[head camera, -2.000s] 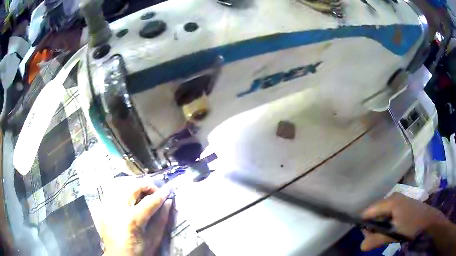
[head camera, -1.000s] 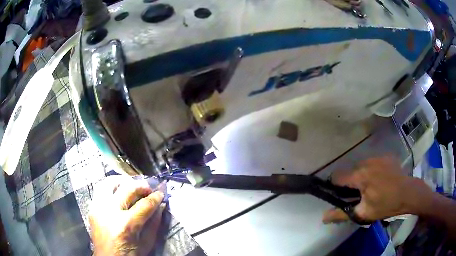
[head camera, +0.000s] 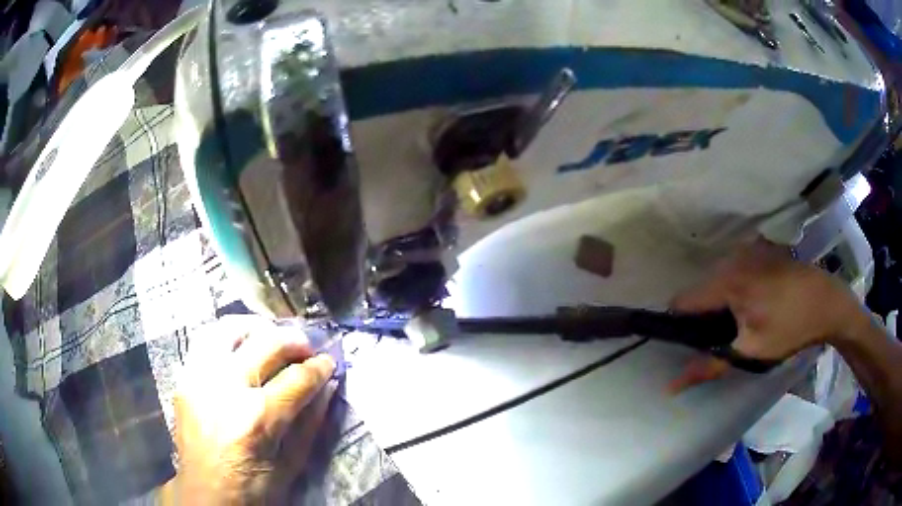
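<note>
My left hand holds the edge of the plaid fabric between thumb and fingers, just left of the needle area. My right hand grips the loop handles of the black shears. The shears lie nearly level over the machine bed and look closed. Their tips reach the presser foot area near my left fingertips; the tips are partly hidden by metal parts and glare. A white strip lies on the plaid fabric at the left.
The white sewing machine head with blue stripe fills the top, with a brass tension dial above the needle area. A brown patch is on the bed. White scraps and a blue bin are at the lower right. Cloth heaps lie at upper left.
The shears have swung from a slant to nearly level, with their tips now at the needle area. My right hand has moved up. My left hand keeps its hold; the camera view has shifted.
</note>
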